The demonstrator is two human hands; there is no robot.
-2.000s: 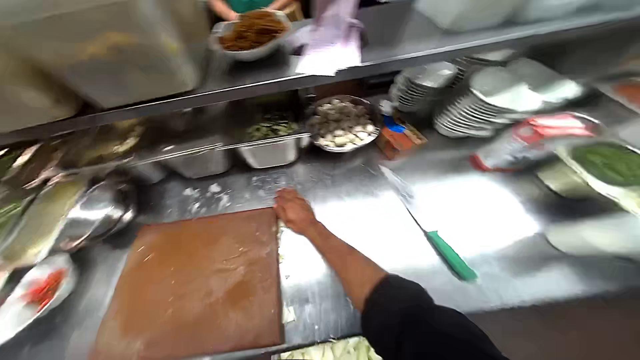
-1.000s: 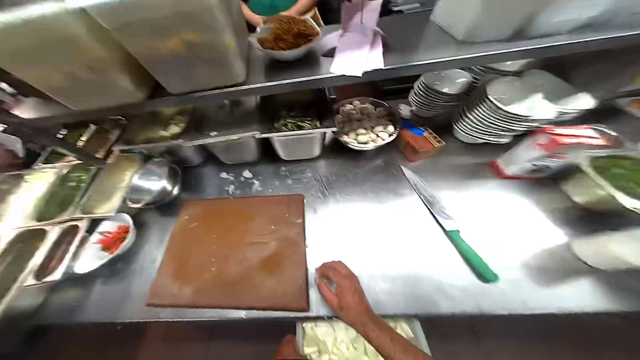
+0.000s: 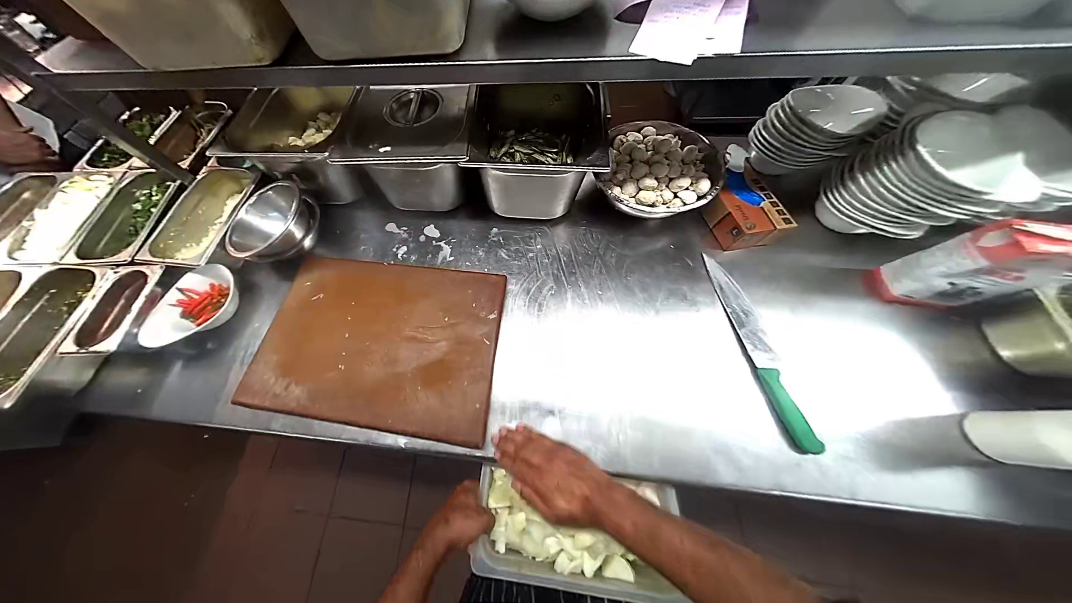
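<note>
A plastic tub (image 3: 670,500) of cut pale vegetable pieces (image 3: 569,548), possibly onion, is at the counter's front edge, below its top. My left hand (image 3: 466,515) grips the tub's left rim, fingers curled. Over the pieces and the counter edge lies my right hand (image 3: 548,473), flat with fingers stretched and holding nothing visible; its palm hides part of the tub. A brown cutting board (image 3: 377,347) lies just beyond, to the left. To the right is a chef's knife (image 3: 766,360) with a green handle, lying on the steel counter (image 3: 620,335).
Behind stand a bowl of mushrooms (image 3: 657,167), a small cardboard box (image 3: 748,219) and stacked white bowls (image 3: 913,167). Steel food pans (image 3: 519,191), nested metal bowls (image 3: 272,222) and a dish of red chillies (image 3: 197,301) line the back and left. A shelf (image 3: 553,71) crosses above.
My right hand has moved from the board's right edge toward me, to over the tub. My left hand now shows clearly on the tub's rim. The knife and board have stayed put.
</note>
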